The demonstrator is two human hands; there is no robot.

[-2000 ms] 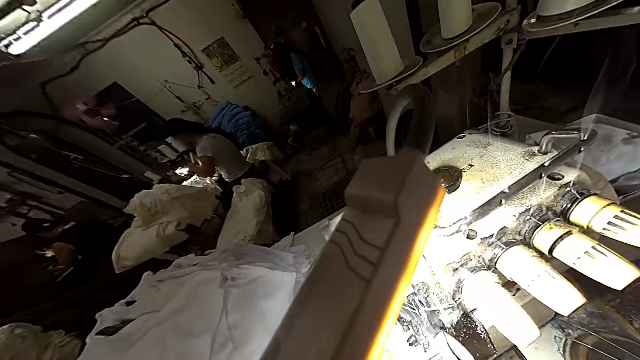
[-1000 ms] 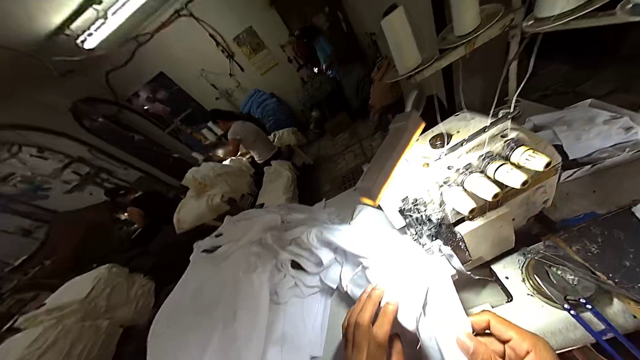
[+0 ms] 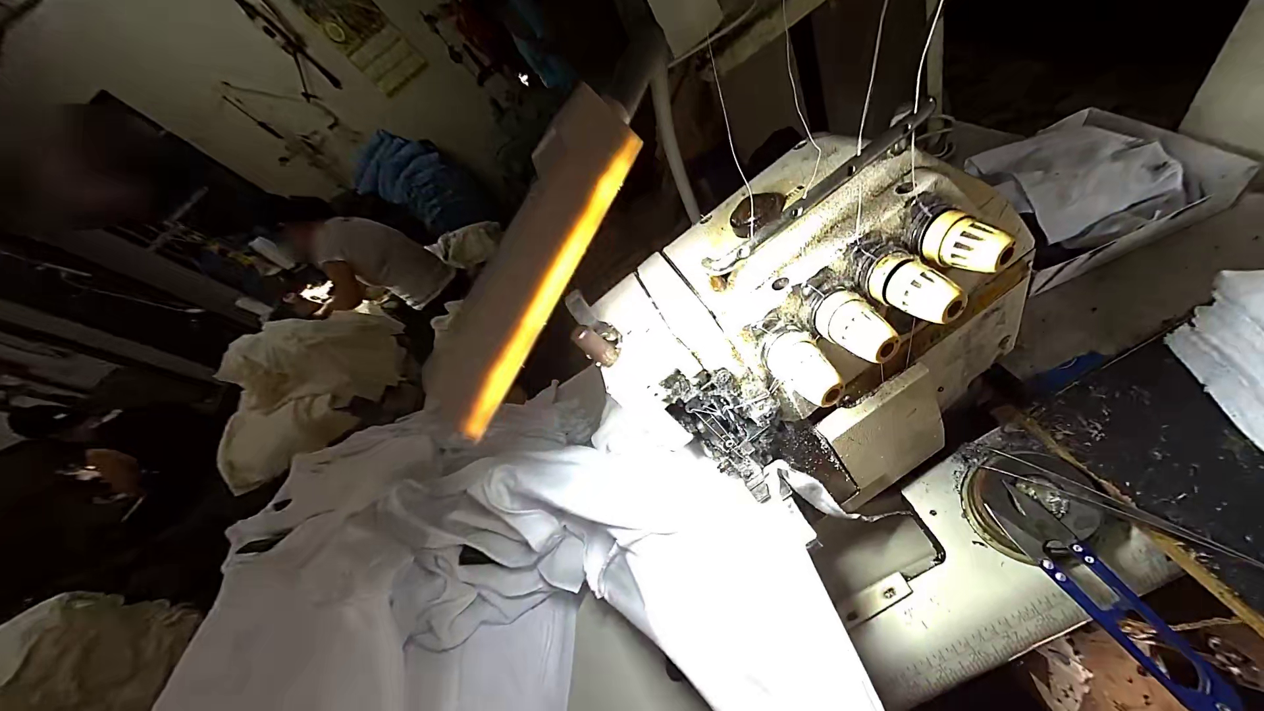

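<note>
Neither of my hands shows in the head view now. White fabric [image 3: 691, 553] lies in folds across the table and runs up to the needle area of an overlock sewing machine [image 3: 671, 296]. Several cream tension knobs [image 3: 854, 326] line the machine's front, with threads coming down from above. A lit lamp [image 3: 543, 267] hangs over the fabric, left of the machine head. At the lower right, blue-handled thread snips [image 3: 1116, 602] rest with their blades over a round metal dish [image 3: 1032, 504].
A white tray [image 3: 1215, 173] holding folded cloth stands behind the machine at the right. More white cloth [image 3: 1229, 346] is stacked at the right edge. Cream cloth bundles [image 3: 306, 385] stand at left, near a person [image 3: 380, 262] bending over bright work.
Both my hands, at the fabric's lower edge one second ago, have left the view. The fabric now stretches from the machine's needle area to the bottom edge. The view has moved closer to the machine.
</note>
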